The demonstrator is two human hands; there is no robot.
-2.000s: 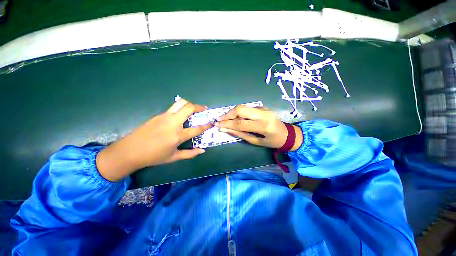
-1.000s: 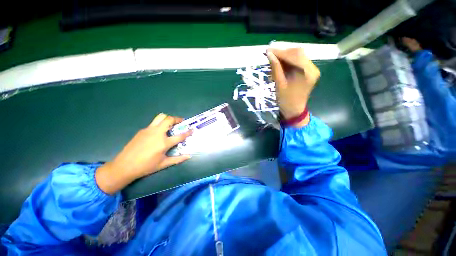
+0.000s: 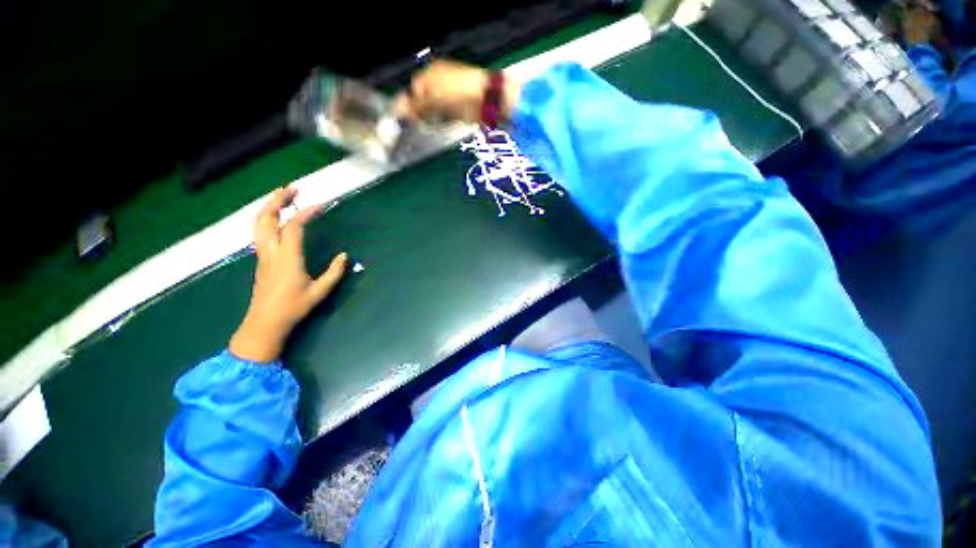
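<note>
My right hand (image 3: 447,94), with a dark red band at the wrist, grips the end of a blurred phone unit (image 3: 348,113) over the white rail; its screen side or inside cannot be told. My left hand (image 3: 284,268) is over the green mat near the rail, fingers spread and empty. A small white piece (image 3: 357,267) lies on the mat just right of my left fingertips. A tangled pile of thin white strips (image 3: 507,174) lies on the mat below my right wrist.
The white rail (image 3: 161,268) runs diagonally behind the mat. Beyond it, a small dark unit (image 3: 95,237) lies on the green belt. Stacked grey trays (image 3: 824,75) stand at right, beside another person's blue sleeve. A white sheet (image 3: 24,428) is at left.
The phone unit has left the mat and is now in my right hand over the rail. My left hand has let go of it and opened. The view has turned and tilted.
</note>
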